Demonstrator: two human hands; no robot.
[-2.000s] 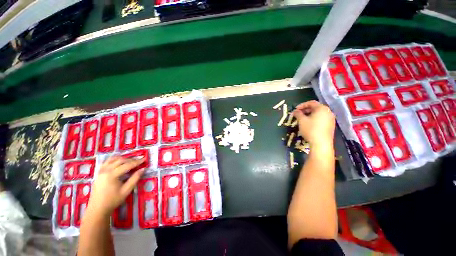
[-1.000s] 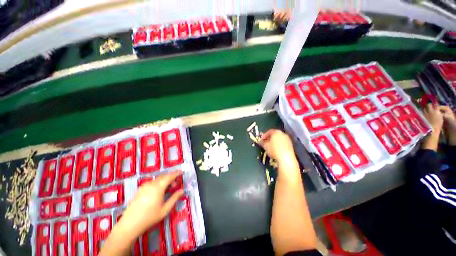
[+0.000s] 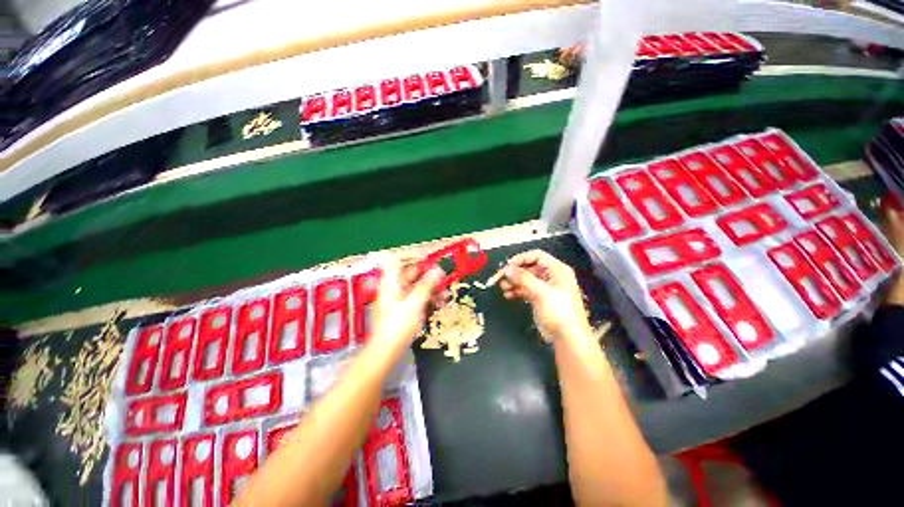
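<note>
My left hand (image 3: 401, 302) holds a red plastic housing (image 3: 464, 259) tilted above the back of the bench, just behind the pile of small cream strips (image 3: 454, 327). My right hand (image 3: 535, 287) is to the right of it and pinches a small pale strip (image 3: 496, 277) between thumb and fingertips, close to the housing but apart from it. The left tray (image 3: 426, 436) holds rows of red housings and shows an empty pocket in its middle row, partly behind my left forearm.
A stacked tray (image 3: 773, 287) of red housings stands at the right. A grey post (image 3: 585, 119) rises behind the bench. More strips (image 3: 89, 386) lie at far left. The green conveyor (image 3: 297, 218) runs behind. Another person's arm (image 3: 895, 248) is at the right edge.
My left hand has lifted a red housing out of the left tray and moved up and right. My right hand has moved from the scattered strips towards the housing with a pale strip.
</note>
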